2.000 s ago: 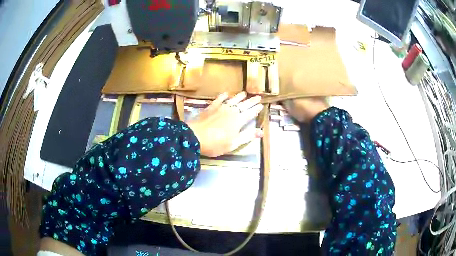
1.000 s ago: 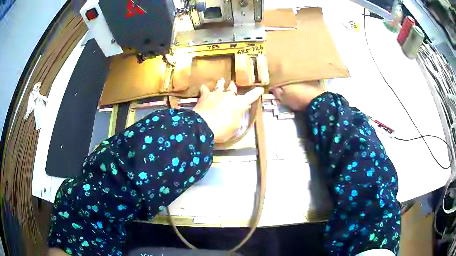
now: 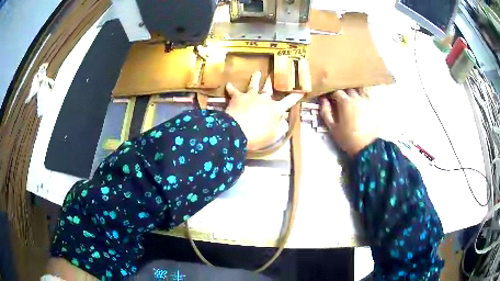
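A brown bag panel point(image 3: 351, 60) lies under the yellow-brass clamp frame point(image 3: 249, 49) of the sewing machine head point(image 3: 178, 21). A narrow handle strap point(image 3: 296, 164) hangs in a U loop from the panel's front edge, past the table's front edge. My left hand point(image 3: 260, 118) lies palm down with fingers spread on the panel's front edge between the strap ends; its thumb reaches the right strap end. My right hand point(image 3: 351, 121) rests at the panel's front edge right of the clamp, fingertips on the edge. What lies under both palms is hidden.
The pale template plate point(image 3: 241, 208) lies in front of the clamp. A dark mat point(image 3: 82, 110) and white scrap point(image 3: 39, 83) are left. Red-handled snips point(image 3: 423, 152), a cable, thread cones point(image 3: 456, 51) and a screen point(image 3: 430, 16) are right. Strips lie along both sides.
My right hand has come back from beneath the panel's edge, and its fingers now show at that edge. My left hand stays by the strap, fingers more spread. The camera view has shifted.
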